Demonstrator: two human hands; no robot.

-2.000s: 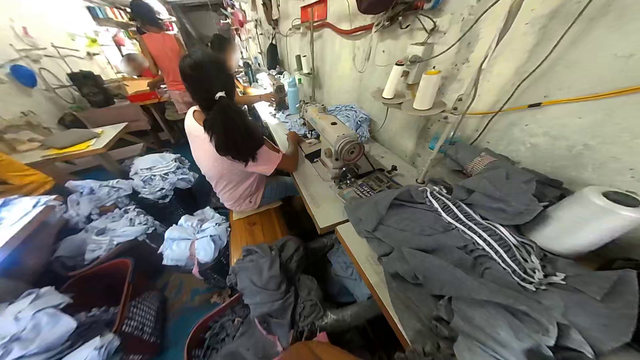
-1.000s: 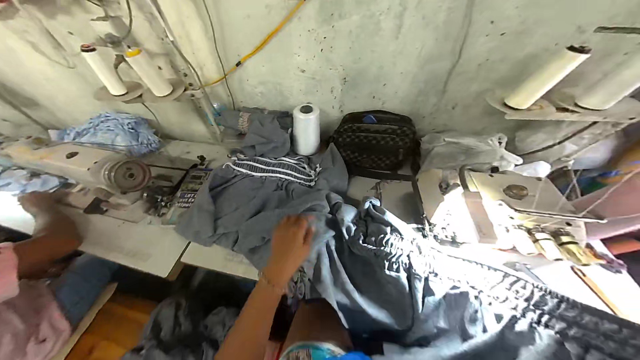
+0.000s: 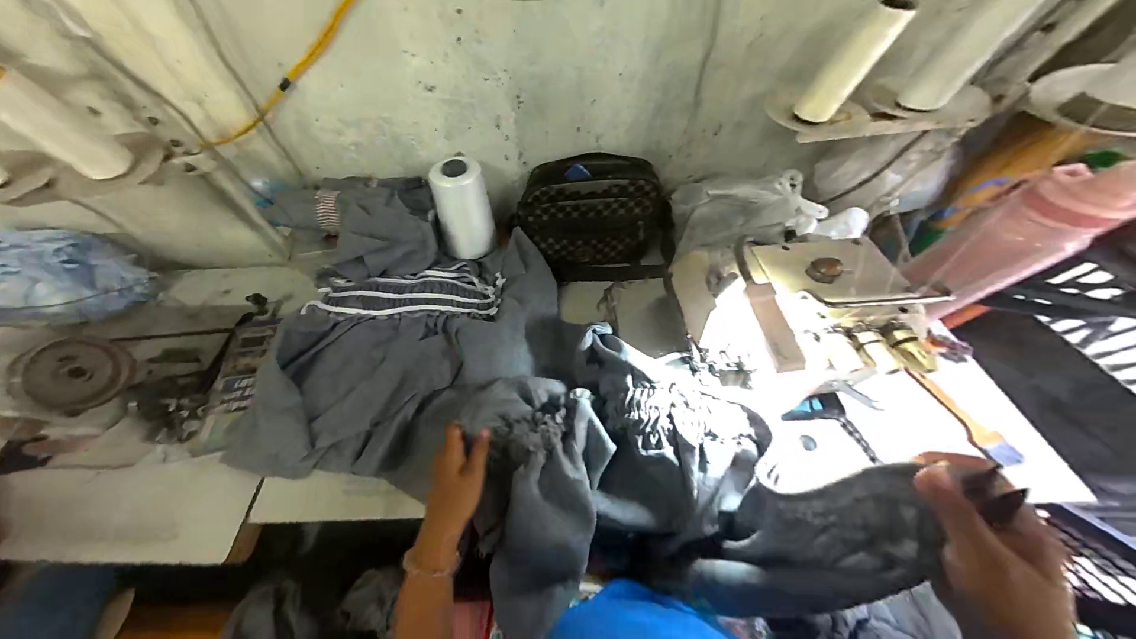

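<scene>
A grey fabric garment with gathered, elasticated parts (image 3: 532,479) lies over the table's front edge and spreads to the right. My left hand (image 3: 457,484) rests against its left part, fingers raised and apart. On the right, my right hand (image 3: 994,541) grips an end of the grey cloth, which stretches between it and the middle. Behind my left hand lies another grey garment with white-striped gathers (image 3: 408,297). An overlock-type sewing machine (image 3: 825,284), brightly lit, stands right of the cloth. Folds hide part of the garment.
A white thread cone (image 3: 461,209) and a checkered black bag (image 3: 596,217) stand by the wall. Another sewing machine (image 3: 75,377) is at the left. Thread cones (image 3: 856,62) hang above on the right. A wooden-handled brush (image 3: 963,417) and a clear plastic bag (image 3: 745,209) lie near the right machine.
The view has swung right from the seated person in pink. My right hand has come into view holding grey cloth. The dark gathered band that ran far right is no longer stretched across the right machine's front.
</scene>
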